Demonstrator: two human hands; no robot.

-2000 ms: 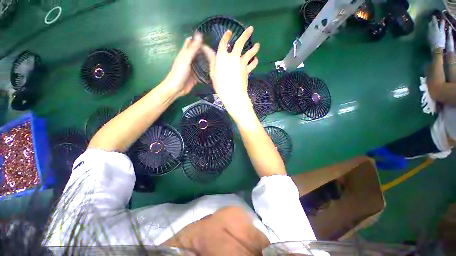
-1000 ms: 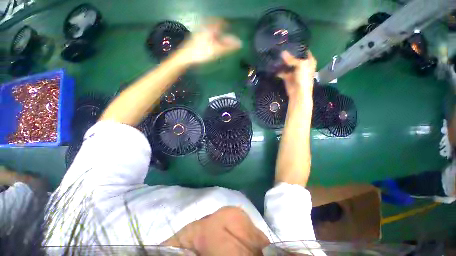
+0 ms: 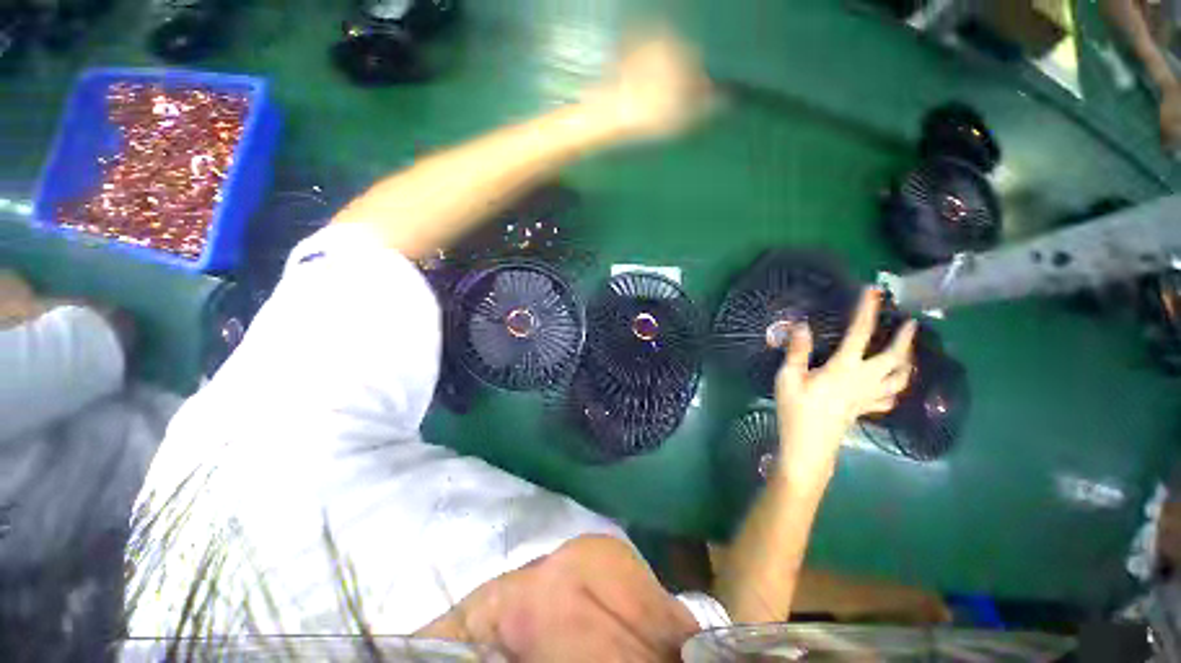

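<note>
My left hand (image 3: 661, 88) is raised over the far part of the green bench. It is blurred, so I cannot tell whether it holds anything. My right hand (image 3: 842, 378) has its fingers spread over the grilles at the right and holds nothing visible; contact is unclear. A black front grille (image 3: 522, 324) with a shiny centre badge lies left of an overlapped pile of grilles (image 3: 644, 326). Another grille (image 3: 764, 324) lies by my right fingertips. A closed fan (image 3: 952, 210) with a dark base is beyond the slanted post's lower end.
A blue bin (image 3: 246, 175) full of copper-red parts is at the left. The slanted grey post (image 3: 1049, 263) enters from the right. Dark fan units (image 3: 376, 49) are at the far left. A co-worker's sleeve (image 3: 58, 369) shows at left. Part of a brown carton (image 3: 861, 600) shows at the bottom.
The view has turned. The fan by my right hand is away from it, apparently now beyond the post. My right hand has come down over the grilles; my left is farther out.
</note>
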